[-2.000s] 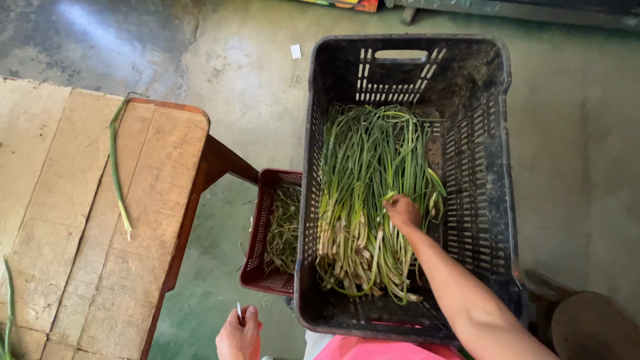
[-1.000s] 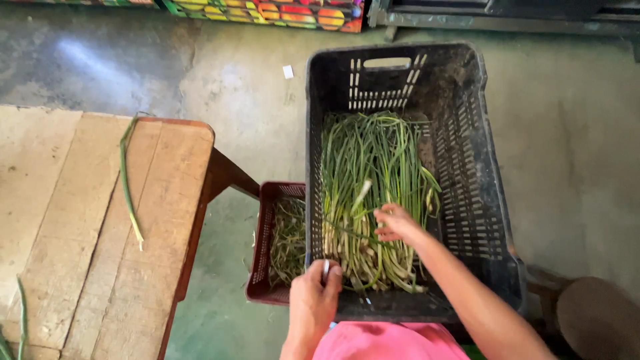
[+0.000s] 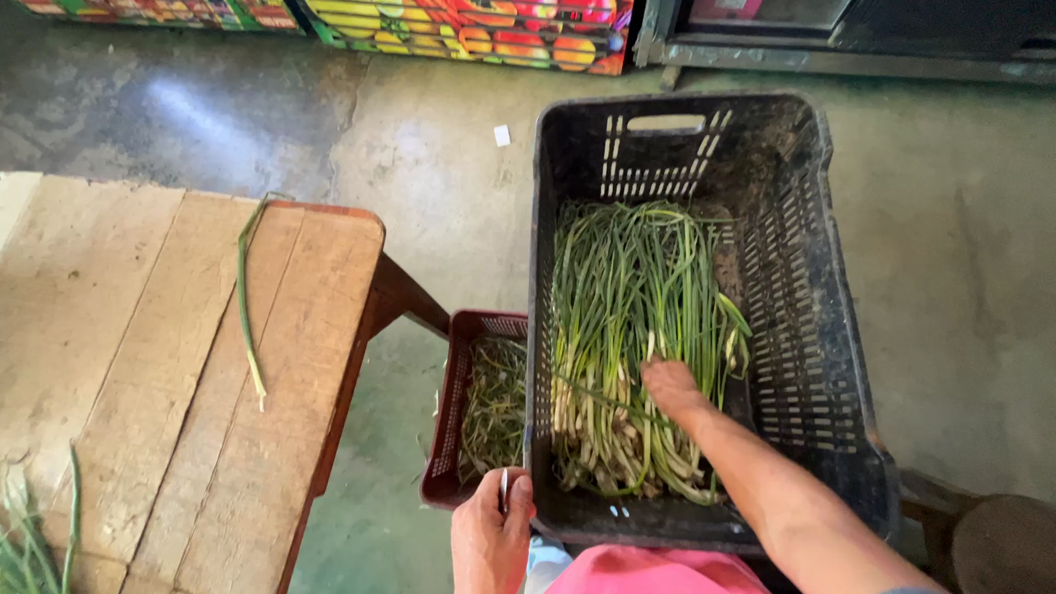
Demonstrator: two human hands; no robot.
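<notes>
Inside a black plastic crate [image 3: 841,289] lies a thick layer of green onions [image 3: 635,280], leaves toward the far end and pale bulbs toward me. My right hand [image 3: 672,386] reaches into the crate, its fingers closed on green onion stalks near their pale ends; the fingertips are partly hidden. At the crate's near left corner is my left hand [image 3: 495,516], closed around a small metal blade [image 3: 504,487], perhaps a knife, whose handle is hidden. One green onion [image 3: 244,305] lies on the wooden table [image 3: 272,462] at the left.
A dark red crate [image 3: 441,454] of green trimmings stands low between table and black crate. More green onions [image 3: 29,528] lie at the table's lower left. A round stool seat [image 3: 1002,544] is at the lower right. Panels with fruit pictures [image 3: 478,29] and a dark cabinet [image 3: 874,58] line the far side.
My left hand has come up from the lower left to the crate's near left corner. My right hand remains among the green onions. The view has shifted, showing more of the far side.
</notes>
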